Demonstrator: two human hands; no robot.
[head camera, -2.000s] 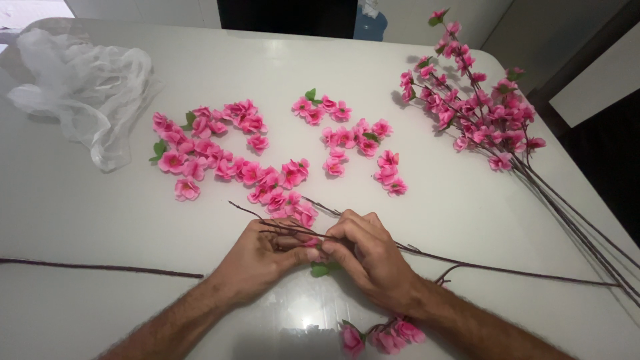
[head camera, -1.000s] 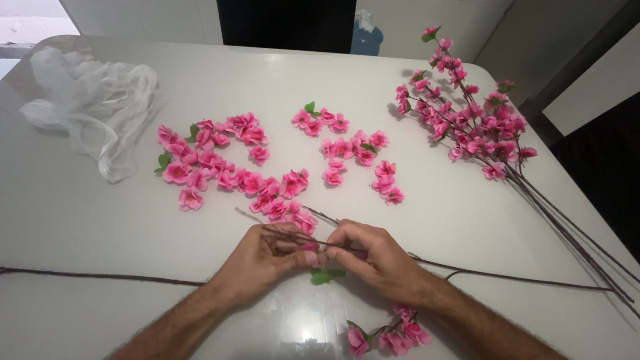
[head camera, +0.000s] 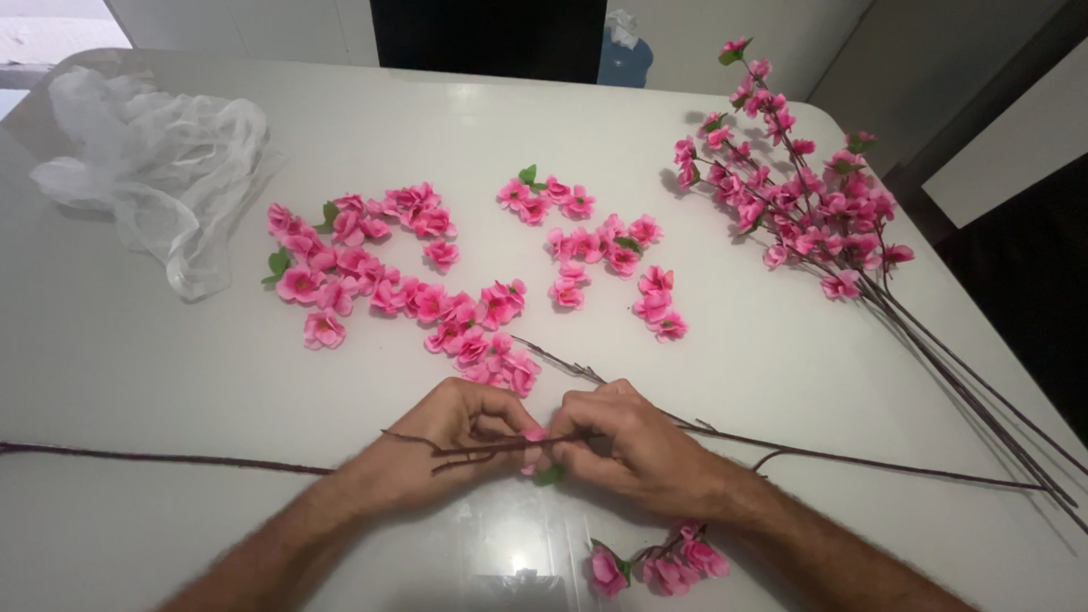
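My left hand (head camera: 459, 442) pinches a pink artificial blossom (head camera: 534, 435), its fingertips almost touching the other hand's. Between thumb and fingers, my right hand (head camera: 625, 442) grips a brown artificial stem (head camera: 489, 449) whose bare twigs reach left across my left hand. A green leaf (head camera: 551, 474) hangs below the fingertips. Loose pink blossoms (head camera: 365, 263) lie in a long cluster beyond my left hand, with smaller groups (head camera: 599, 242) to the right. Nearer me, a sprig with pink flowers (head camera: 671, 571) lies partly behind my right forearm. A stripped stem (head camera: 850, 461) runs right from behind my right hand.
Crumpled sheer white fabric (head camera: 178, 161) lies at the far left of the white table (head camera: 357, 374). Several flowering branches (head camera: 816, 195) rest at the right, their stems reaching the right edge. Another bare stem (head camera: 170, 459) extends left from my left forearm. A dark chair back (head camera: 489, 38) stands beyond.
The twigs in my grip have swung lower and now lie more level across my left hand. Both hands stay close together in nearly the same place.
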